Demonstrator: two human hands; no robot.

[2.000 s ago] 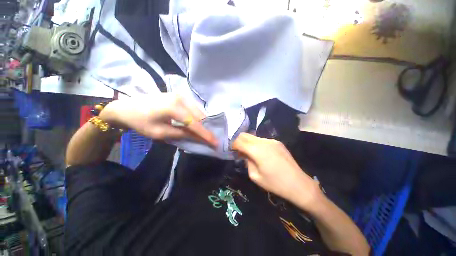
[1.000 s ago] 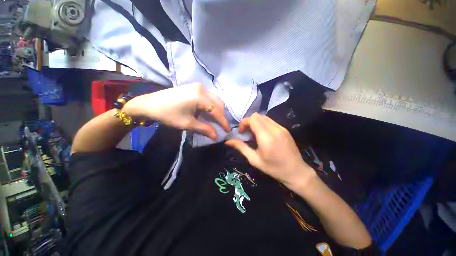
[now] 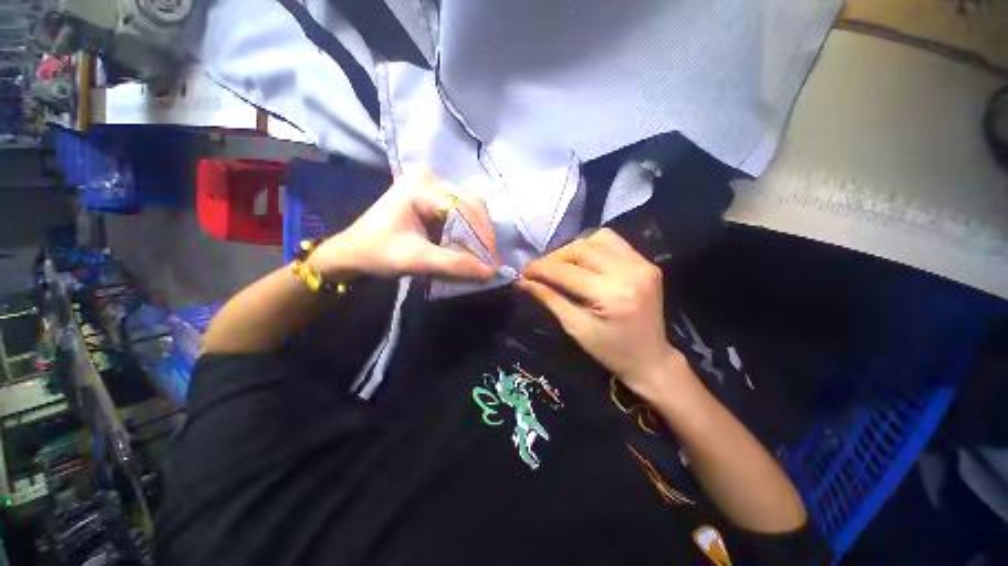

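A light grey garment panel [image 3: 597,77] with dark-edged seams hangs over the table's front edge towards my lap. My left hand [image 3: 409,238] pinches a folded grey corner of it between thumb and fingers. My right hand [image 3: 608,293] pinches the same edge, with its fingertips almost touching the left ones. The exact fold between the fingertips is too small to tell. Black garment cloth [image 3: 696,177] lies under and to the right of the grey. A narrow pale strip [image 3: 387,343] hangs at the left below my left wrist.
The pale sewing table [image 3: 884,166] has a printed ruler along its front edge. Part of a black scissor handle [image 3: 998,124] shows at the right rim. A machine part [image 3: 144,33] is at upper left. A red container [image 3: 241,201] and blue baskets [image 3: 884,453] are below.
The left fingers have moved from lying over the grey piece to pinching its corner, which now stands up folded. Both hands have come together. The view has shifted, leaving the scissors mostly out.
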